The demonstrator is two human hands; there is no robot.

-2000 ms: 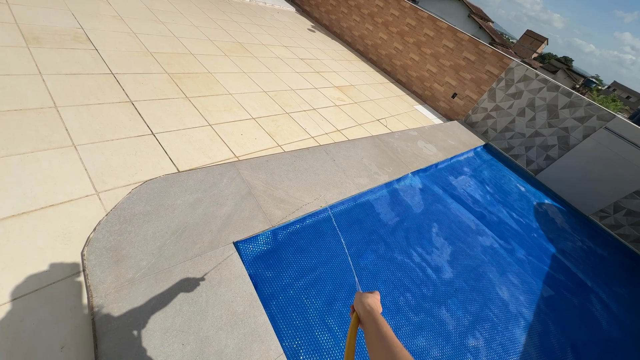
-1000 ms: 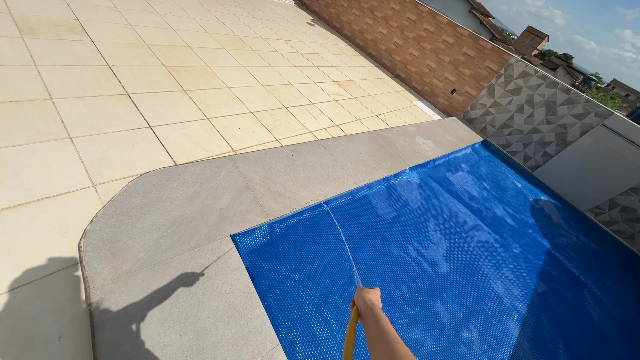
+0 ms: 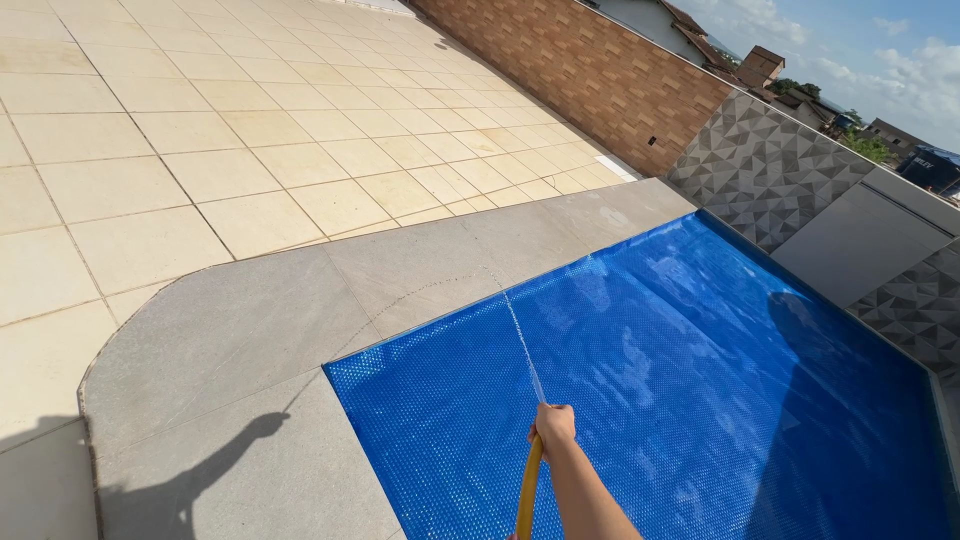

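Observation:
My right hand [image 3: 553, 427] is closed around a yellow garden hose [image 3: 529, 491], near its end, above the blue bubble pool cover [image 3: 450, 420]. A thin water jet [image 3: 519, 330] leaves the hand and arcs away toward the grey stone coping [image 3: 450, 247] at the pool's far edge. The hose's tip is hidden in the fingers. At the bottom edge, beside the hose, a small bit of skin shows, possibly my left hand [image 3: 512, 537]; its grip cannot be made out.
Cream floor tiles [image 3: 247, 127] spread beyond the coping. A brick-patterned wall [image 3: 585, 67] and a grey geometric-tiled wall [image 3: 780, 165] bound the far and right sides. Shadows of a person fall on the coping at lower left and across the cover at right.
My right hand has risen slightly in view, still gripping the hose. The visible jet reaches a little farther, up to the coping.

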